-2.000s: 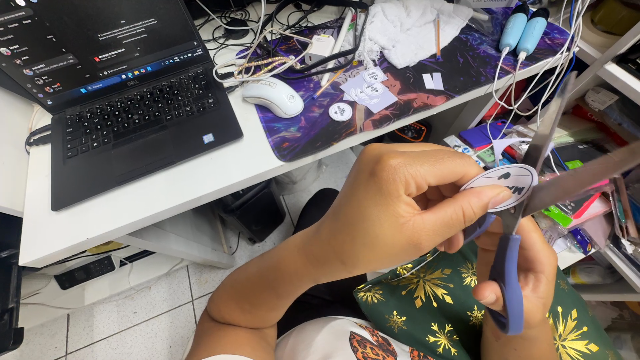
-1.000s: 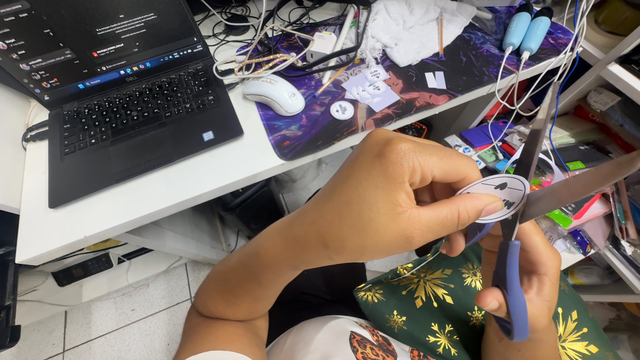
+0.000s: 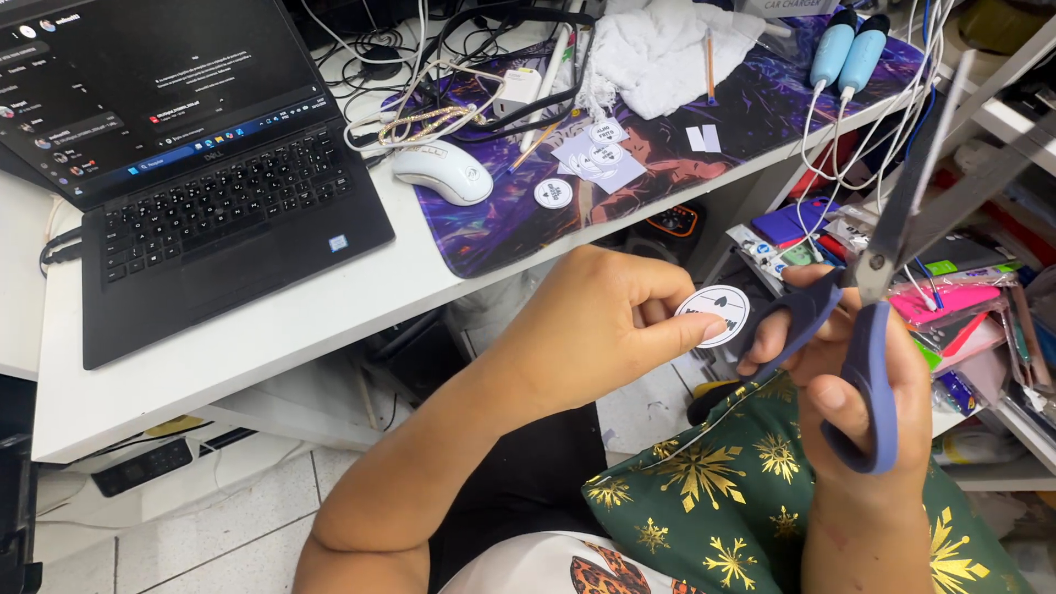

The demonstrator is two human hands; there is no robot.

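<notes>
Between thumb and fingers, my left hand (image 3: 606,330) holds a round white paper label (image 3: 719,307) that bears black print and a small heart. My right hand (image 3: 866,388) has its fingers in the blue handles of a pair of scissors (image 3: 872,268), whose blades are spread and point up and away. A gap lies between the label and the blades. On the dark patterned desk mat (image 3: 511,235) sit another round label (image 3: 553,193), a small pile of cut labels and paper (image 3: 623,169), and two small white paper pieces (image 3: 702,139).
A laptop (image 3: 223,198) and a white mouse (image 3: 443,172) are on the white desk (image 3: 272,330). Tangled cables, a white cloth (image 3: 668,54) and blue cylindrical devices (image 3: 862,54) lie toward the back. Packed shelves (image 3: 965,313) stand at right; a green cushion (image 3: 701,495) with gold snowflakes is below my hands.
The round label was up against the scissors between the blades; now it is apart from them, to their left. My right hand and the scissors have turned, and the label has turned too.
</notes>
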